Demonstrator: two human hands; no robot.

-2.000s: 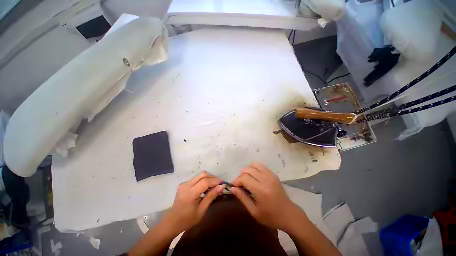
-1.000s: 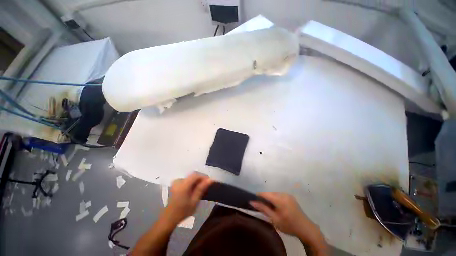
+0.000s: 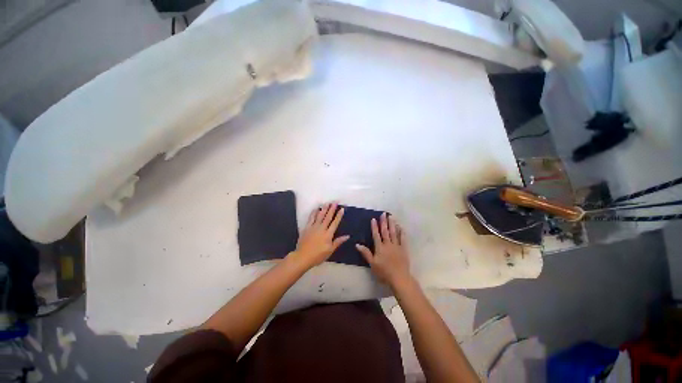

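Observation:
A dark patch pocket piece (image 3: pixel 353 235) lies flat on the white cloth-covered table (image 3: pixel 187 277) in front of me. My left hand (image 3: pixel 321 236) lies flat on its left part, fingers spread. My right hand (image 3: pixel 387 250) lies flat on its right part, fingers apart. Both hands cover part of the piece and neither grips it. A second dark near-square piece (image 3: pixel 268 227) lies flat just left of my left hand, untouched.
A steam iron (image 3: pixel 508 217) with a wooden handle lies at the table's right edge, beside a metal iron rest (image 3: pixel 550 176). Its cords run right. A long padded pressing arm (image 3: pixel 149 112) spans the upper left. A blue item (image 3: pixel 583 363) is on the floor at lower right.
The pocket piece, held between both hands near my body, is now flat on the table under them. My hands have moved forward and opened. The view has turned back right.

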